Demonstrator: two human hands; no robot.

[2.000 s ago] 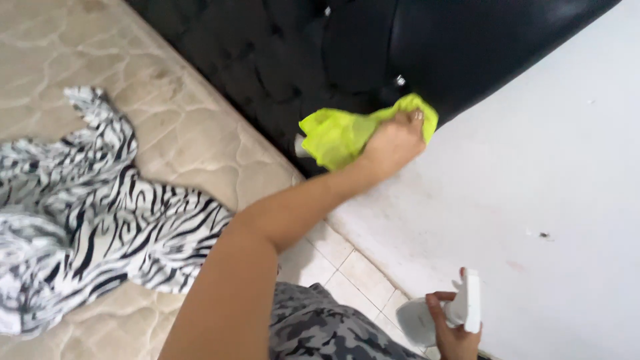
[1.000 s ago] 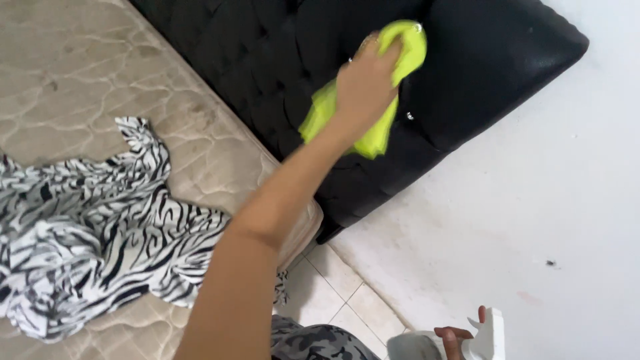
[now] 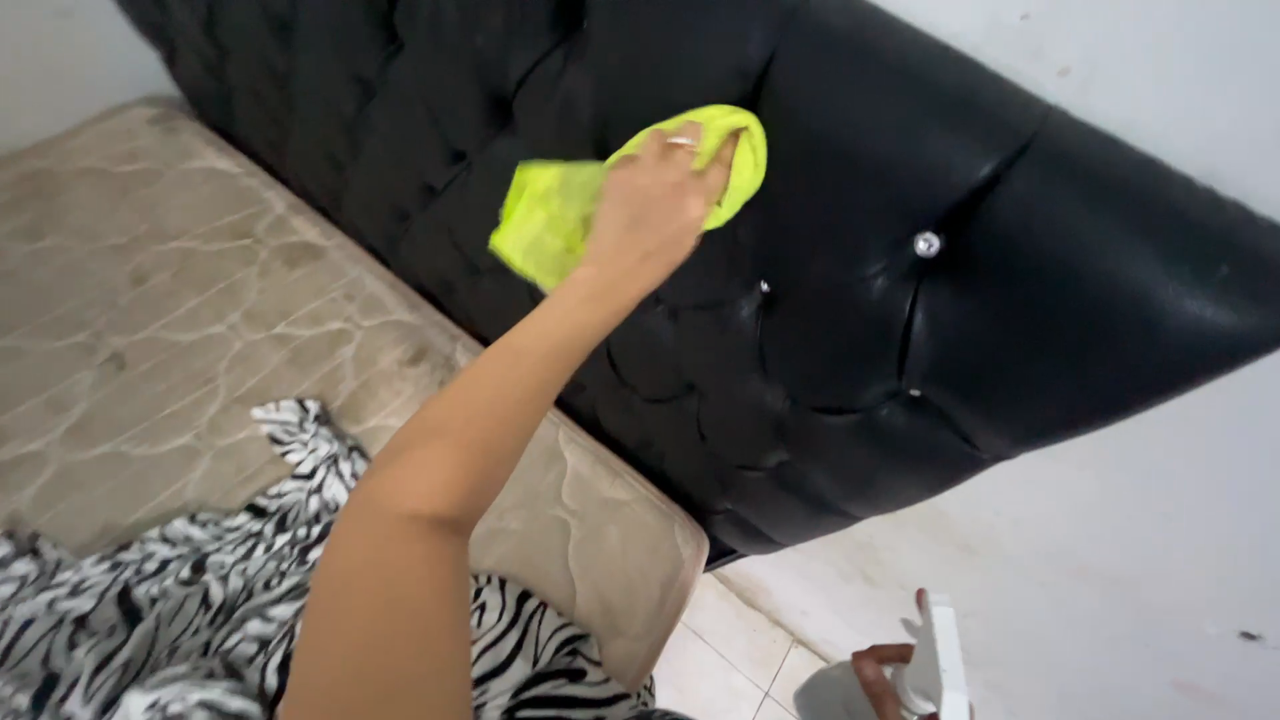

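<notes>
My left hand (image 3: pixel 655 200) presses a yellow-green cloth (image 3: pixel 550 215) against the black tufted headboard (image 3: pixel 850 230), its fingers bent into the folded cloth; a ring shows on one finger. Part of the cloth hangs out to the left of the hand. Low at the right, my right hand (image 3: pixel 880 680) is wrapped around a spray bottle (image 3: pixel 940 655) with a white trigger head, held near the wall. The lower part of the bottle and most of this hand are cut off by the frame's bottom edge.
A stained beige quilted mattress (image 3: pixel 180 290) lies along the headboard's foot. On it is a crumpled zebra-print fabric (image 3: pixel 170 610). White wall (image 3: pixel 1130 520) borders the headboard at the right, above pale floor tiles (image 3: pixel 730 640). Shiny round buttons (image 3: pixel 927 244) stud the headboard.
The left hand and the cloth have moved from near the headboard's lower edge up onto its tufted face. The right hand still holds the spray bottle. The view has shifted.
</notes>
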